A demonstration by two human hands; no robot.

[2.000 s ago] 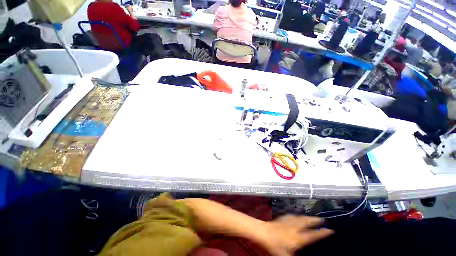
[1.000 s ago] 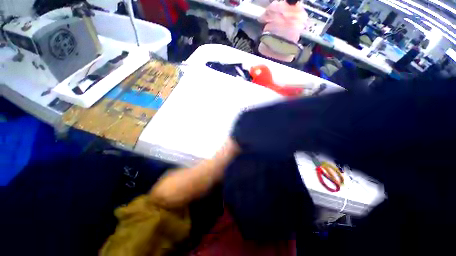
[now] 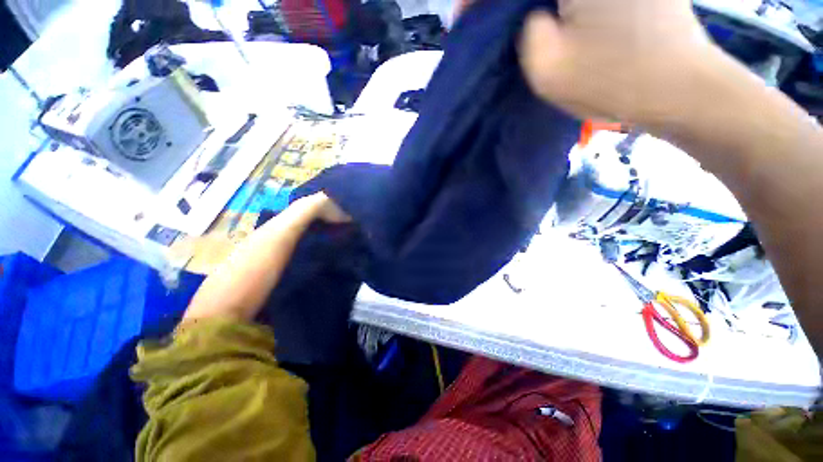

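A dark navy garment piece (image 3: 478, 189) hangs between my hands over the white table. My right hand (image 3: 614, 59) is raised at the top and grips the cloth's upper part. My left hand (image 3: 316, 212) is lower, at the cloth's left side near the table edge, its fingers hidden in the folds. The white sewing machine (image 3: 668, 221) lies to the right, partly behind my right arm. Scissors (image 3: 672, 327) with one red and one yellow-orange handle lie on the table right of the cloth.
Thread waste and dark scraps (image 3: 645, 257) lie by the machine. A measuring strip runs along the table's front edge (image 3: 541, 355). A blue crate (image 3: 81, 325) stands at lower left. Another machine table with a grey fan box (image 3: 144, 131) is at upper left. A red checked apron (image 3: 505, 411) covers my lap.
My right hand has come into view, raised with the navy cloth. The cloth has moved left and up off the lap. My left hand has moved left. The view has turned left.
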